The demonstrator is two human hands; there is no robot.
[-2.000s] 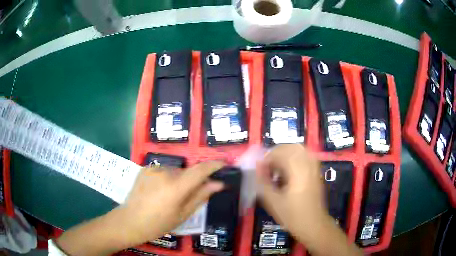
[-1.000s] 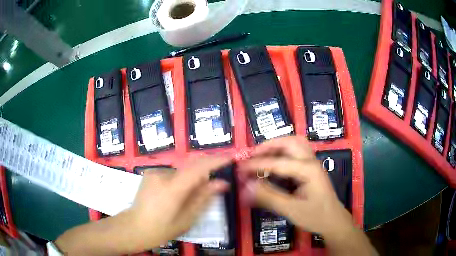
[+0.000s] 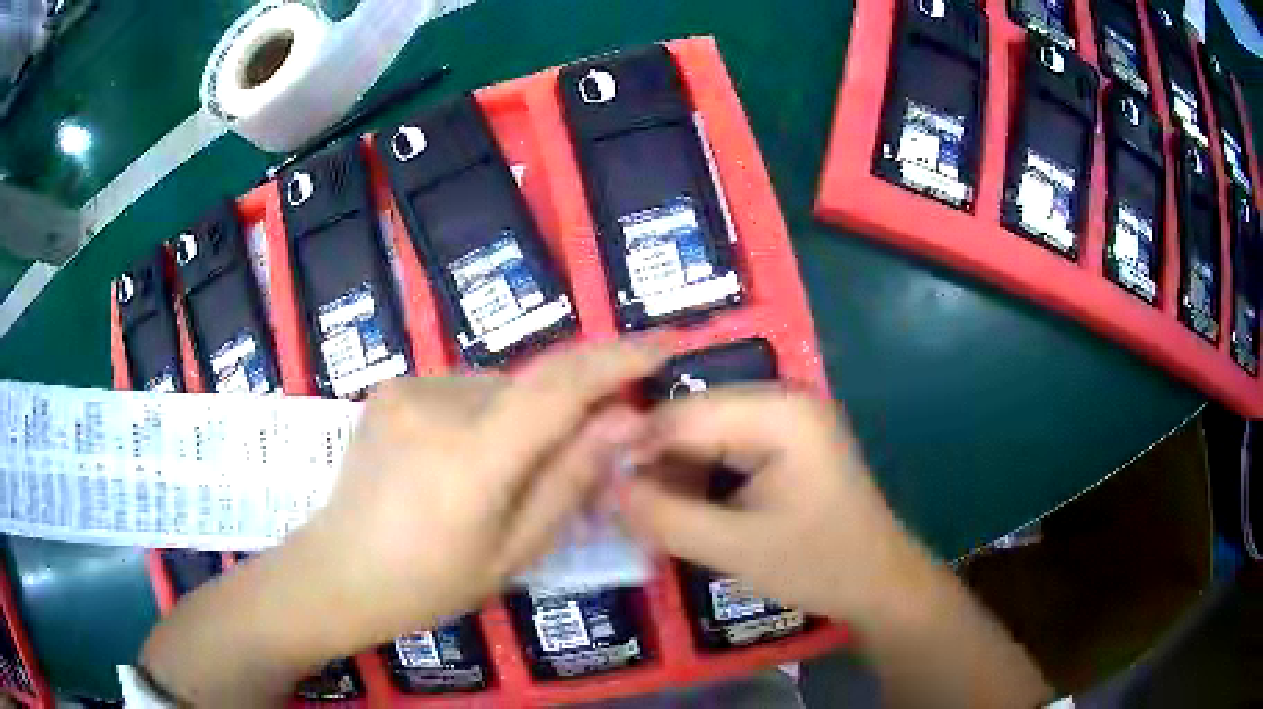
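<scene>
My left hand (image 3: 443, 478) holds a long white label strip (image 3: 166, 464). The strip runs out to the left edge, and its short end shows below the fingers. My right hand (image 3: 769, 485) is close against the left fingertips, thumb and fingers pinched together, blurred; whether a label is between them cannot be told. Both hands are over the lower row of a red foam phone tray (image 3: 762, 270). The tray holds black open-backed phones, such as the upper right phone (image 3: 648, 187), with white labels in their lower parts. The hands cover parts of the lower phones.
A label roll (image 3: 284, 69) stands at the upper left with its tail trailing right. A black marker pen (image 3: 367, 108) lies beside it. A second red tray of phones (image 3: 887, 215) is at the upper right. The green worktop's edge curves at the lower right.
The view has turned, so the tray, roll and pen sit further left and the second tray shows more. Both hands remain together, now over phones further right in the lower row.
</scene>
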